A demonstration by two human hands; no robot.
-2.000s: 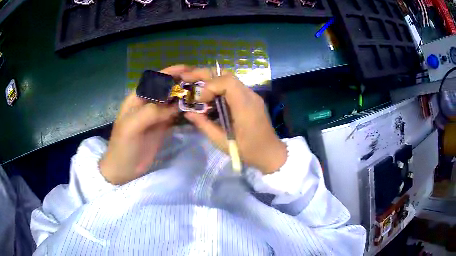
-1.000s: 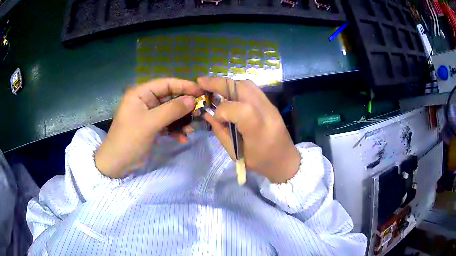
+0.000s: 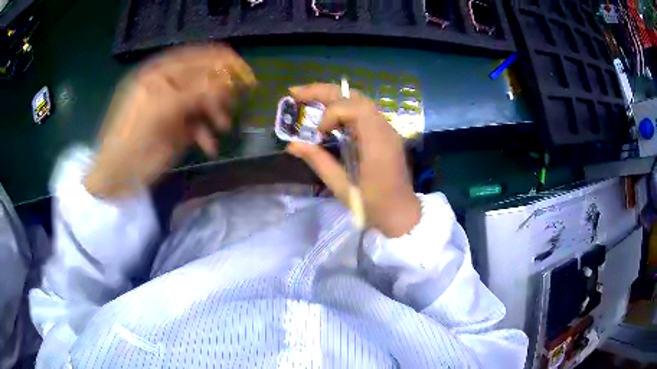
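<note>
A pale pinkish watch housing (image 3: 298, 120) is open side up, showing circuitry and yellow patches inside. My right hand (image 3: 367, 151) grips its right side between thumb and fingers. The same hand holds tweezers (image 3: 354, 198) with a cream grip, the tip pointing away from me. My left hand (image 3: 169, 108) is blurred and raised to the left of the housing, apart from it. Whether it holds anything is unclear. The black screen is not visible. A clear sheet with rows of yellow-gold pieces (image 3: 409, 108) lies behind my hands, partly hidden.
A black foam tray (image 3: 173, 34) with some pink frames spans the back. Another foam tray (image 3: 562, 79) stands back right. A blue object (image 3: 502, 66) lies between. A small watch part (image 3: 42, 105) is far left. A white-grey machine (image 3: 519, 238) with black blocks is at right.
My left hand has left the housing and moved left and away from me. The black screen seen two seconds ago no longer shows. The housing's inside is visible again in my right hand.
</note>
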